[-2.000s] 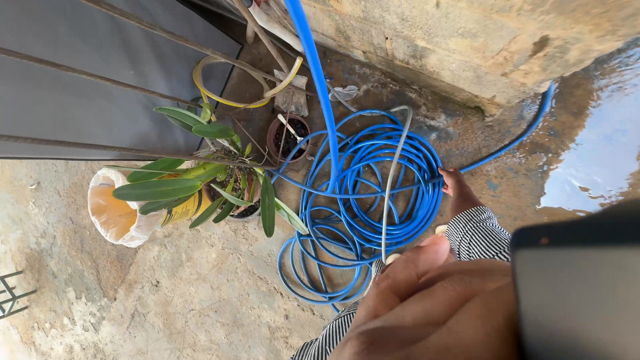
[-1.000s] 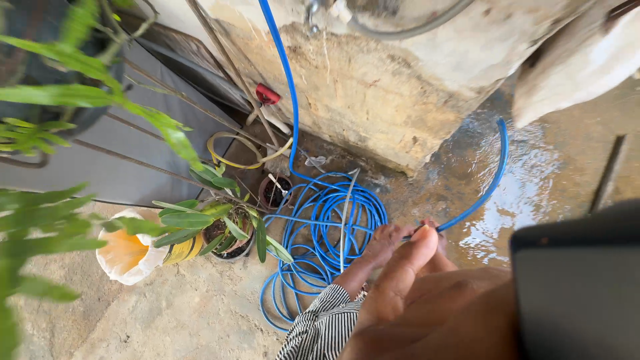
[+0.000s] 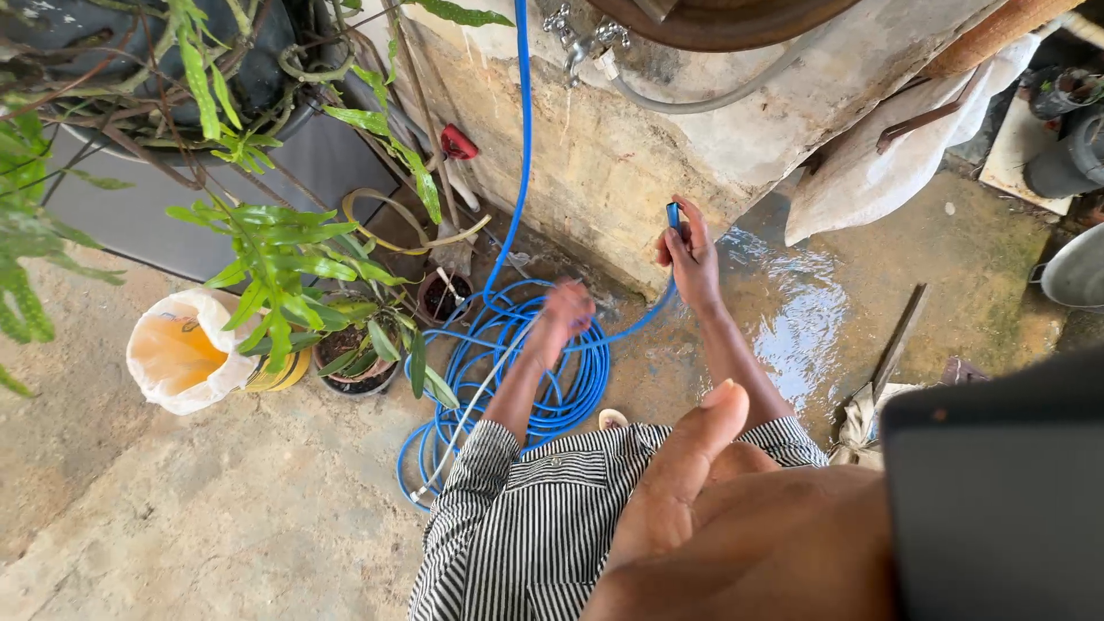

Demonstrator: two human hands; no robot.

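My right hand (image 3: 693,259) holds a blue hose (image 3: 649,319) near its cut end, with the end sticking up past my fingers. My left hand (image 3: 565,321), blurred, is over the upper part of the coiled blue hose (image 3: 582,392); whether it grips anything is unclear. A thin grey hose (image 3: 466,410) lies across the coil. One blue length runs from the coil up past the top edge. Both my sleeves are striped. Another hand (image 3: 681,474), whose it is I cannot tell, shows large and close to the lens, hiding part of my shirt.
A lined bucket (image 3: 185,349) and potted plants (image 3: 354,362) stand left of the coil. Beyond are a concrete wall (image 3: 604,172) with metal taps (image 3: 582,43). Wet floor (image 3: 798,328) and a wooden stick (image 3: 899,336) lie right. A dark object (image 3: 1000,492) blocks the lower right.
The hose end, loose over the wet floor one second ago, is now in my right hand. My hands, near each other then, are now apart. The view has widened upward.
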